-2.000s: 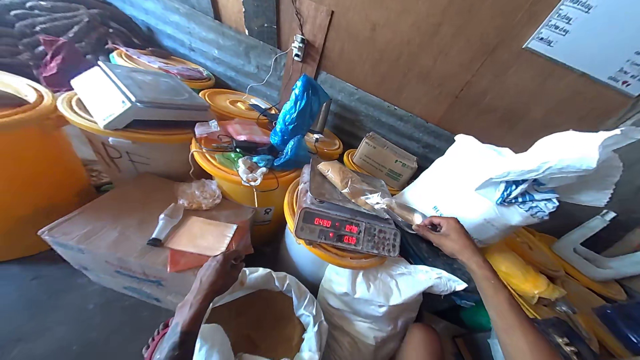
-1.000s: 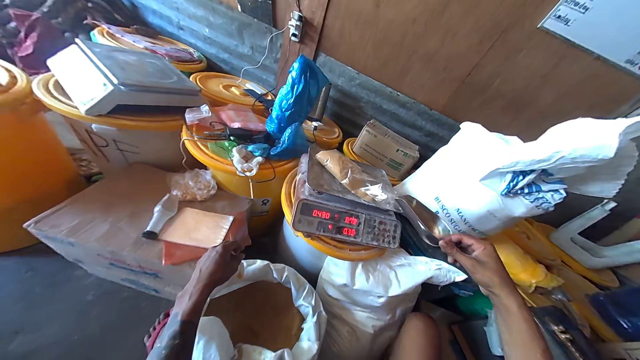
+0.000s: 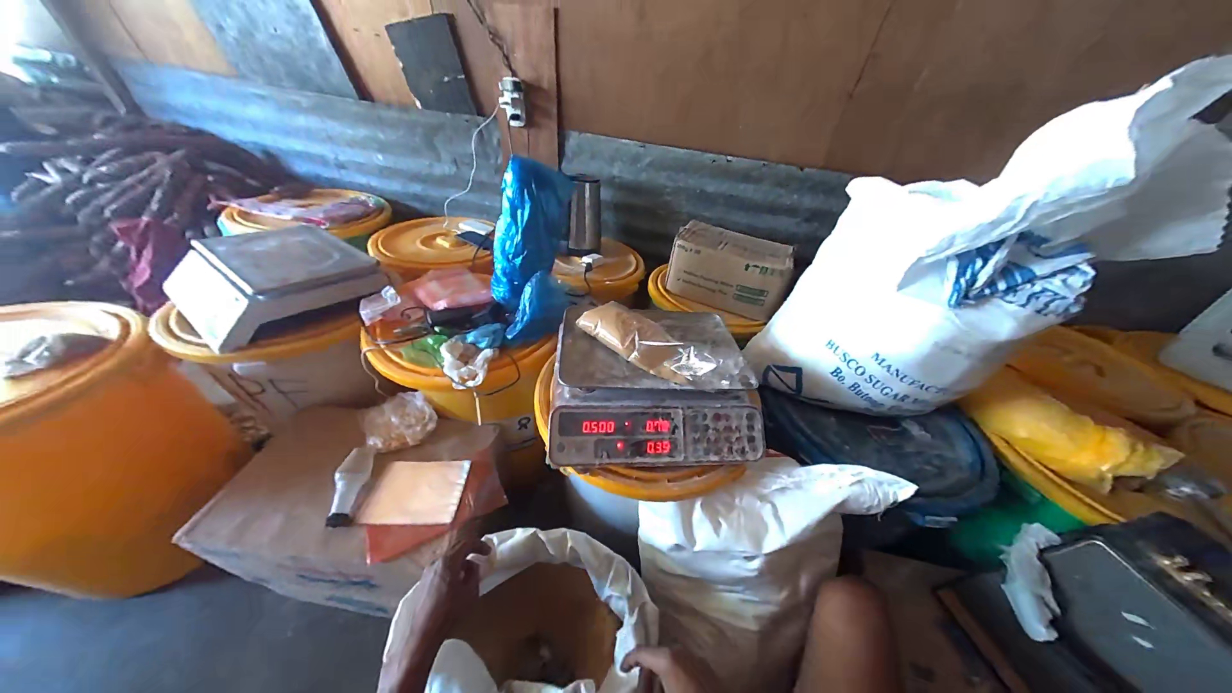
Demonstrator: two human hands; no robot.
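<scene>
An open white woven sack [image 3: 630, 587] with brown powder [image 3: 549, 616] inside stands at the bottom centre. My left hand [image 3: 460, 573] grips its rim on the left, and my right hand [image 3: 669, 664], partly cut off by the frame, has its fingers on the rim at the right. A small dark thing lies on the powder, too unclear to name. Behind the sack, a clear plastic bag of brown powder [image 3: 630, 342] lies on the pan of a digital scale [image 3: 659, 433] with lit red digits, which rests on a lidded bucket [image 3: 616, 481].
On a cardboard box [image 3: 289, 520] at left lie flat plastic bags [image 3: 414, 491] and a pale-handled tool [image 3: 351, 481]. A folded white sack [image 3: 741, 549] stands right of the open one. Farther back are yellow-lidded buckets [image 3: 423, 241], a second scale [image 3: 279, 265] and a full white sack [image 3: 866, 308].
My right hand has moved from beside the bag on the scale, where it held a metal scoop, down to the open sack. The scale's reading has risen from 0.490 to 0.500.
</scene>
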